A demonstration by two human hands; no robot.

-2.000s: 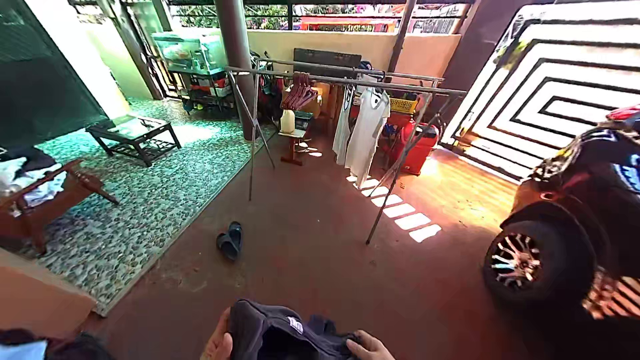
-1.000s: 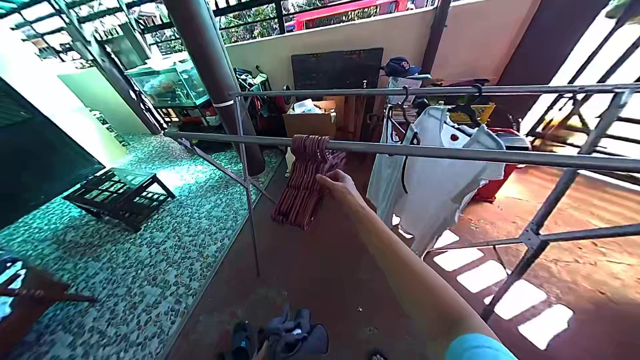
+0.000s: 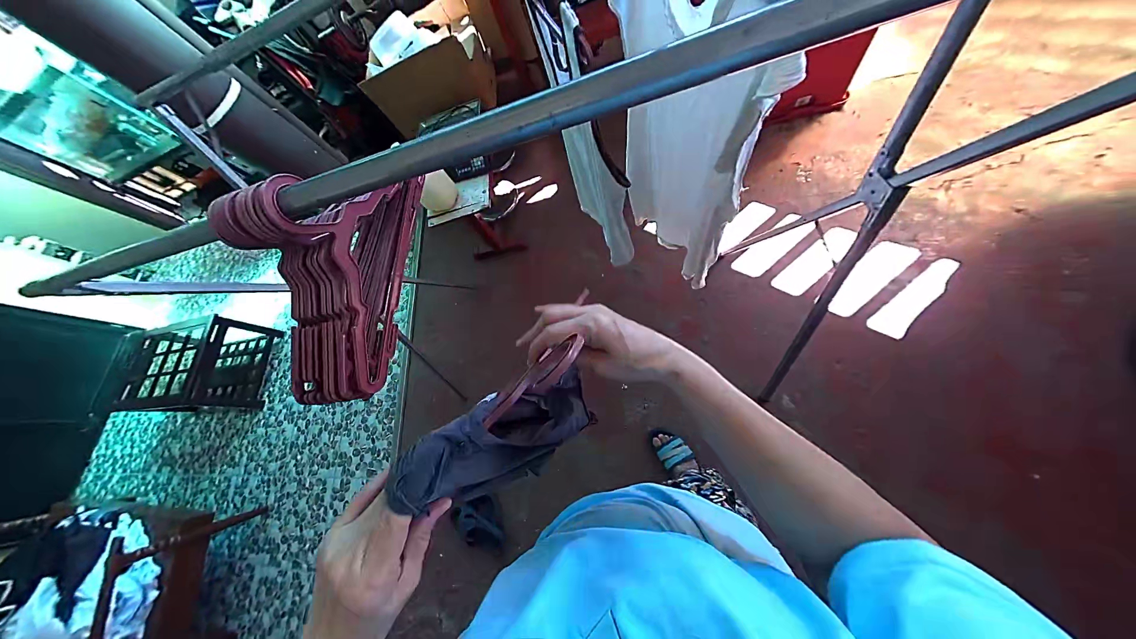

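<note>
A dark grey garment (image 3: 470, 457) is stretched between my two hands at the lower middle of the view. My left hand (image 3: 368, 555) grips its near end between thumb and fingers. Part of a maroon plastic hanger (image 3: 532, 377) goes into the cloth, and my right hand (image 3: 603, 342) holds the hanger at its upper end. Above and to the left, a bunch of maroon plastic hangers (image 3: 342, 306) hangs by its hooks from the metal rail (image 3: 532, 102) of a drying rack. White clothes (image 3: 688, 151) hang farther back.
A leg joint of the rack (image 3: 874, 188) stands at the right. Below my hands, dark slippers (image 3: 479, 522) lie on the red floor. At the lower left is a wooden chair (image 3: 182, 550) with clothes on it. A cardboard box (image 3: 435, 84) stands behind the rail.
My right hand has moved from the hanging bunch and now holds one hanger, which is partly in the garment. The garment, low in the view before, is now raised between both hands.
</note>
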